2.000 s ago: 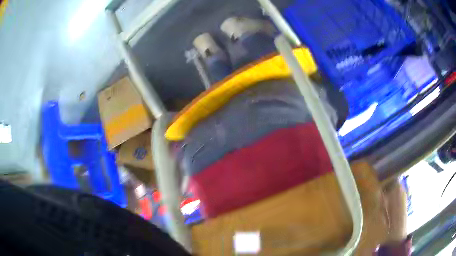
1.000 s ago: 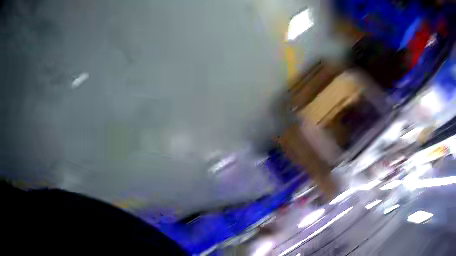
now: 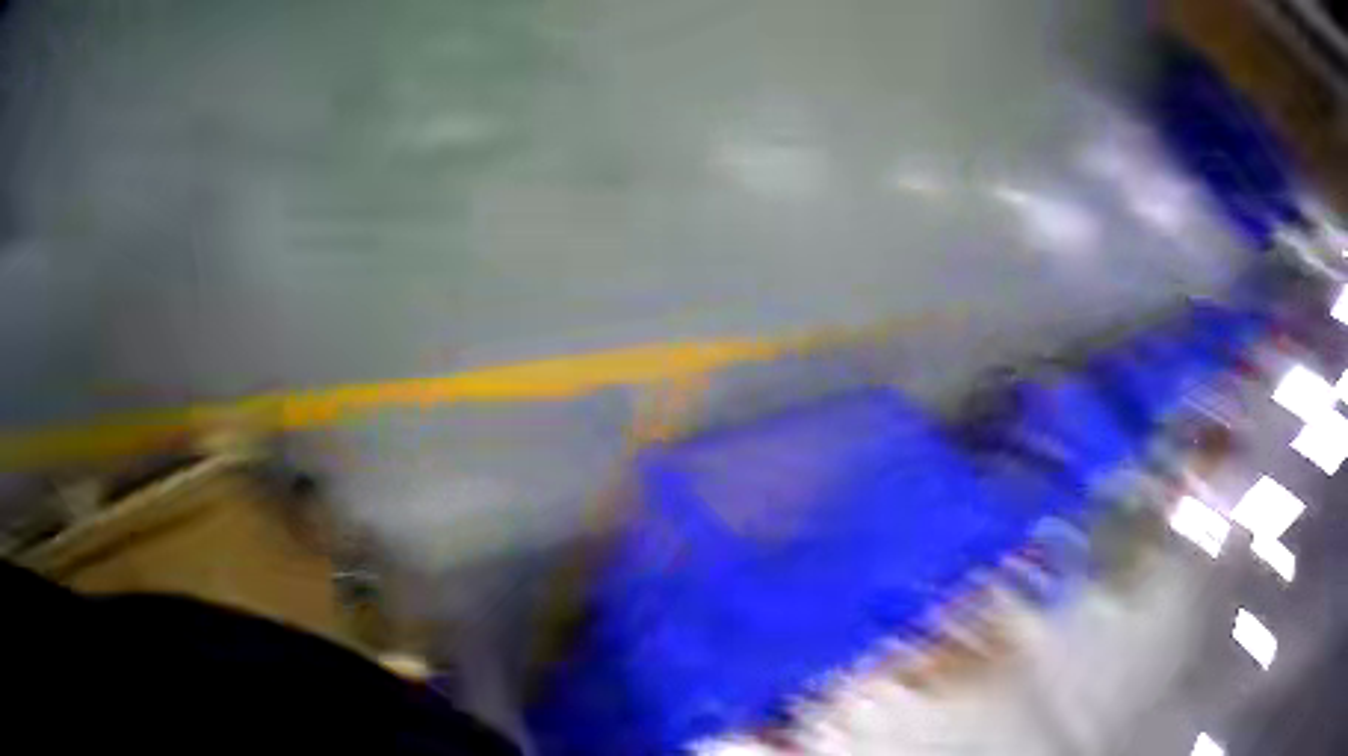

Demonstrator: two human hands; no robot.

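Note:
Neither of my hands is in the picture. The frame is heavily blurred. What lies nearest in front of me is a large blue crate [image 3: 828, 547] at the lower middle; its contents cannot be made out. A brown carton-like thing [image 3: 222, 547] shows at the lower left, partly covered by a black shape at the picture's lower left edge. I cannot tell what the black shape is.
Grey floor [image 3: 591, 192] fills the upper part, crossed by a yellow line [image 3: 562, 377]. More blurred blue things [image 3: 1087, 421] stand to the right. A brown thing and a dark blue one [image 3: 1220, 141] show at the upper right. Bright ceiling lights show at the far right.
The view has swung away from the metal-framed chair and cartons to the floor, yellow line and blue crate. The black shape remains at the lower left.

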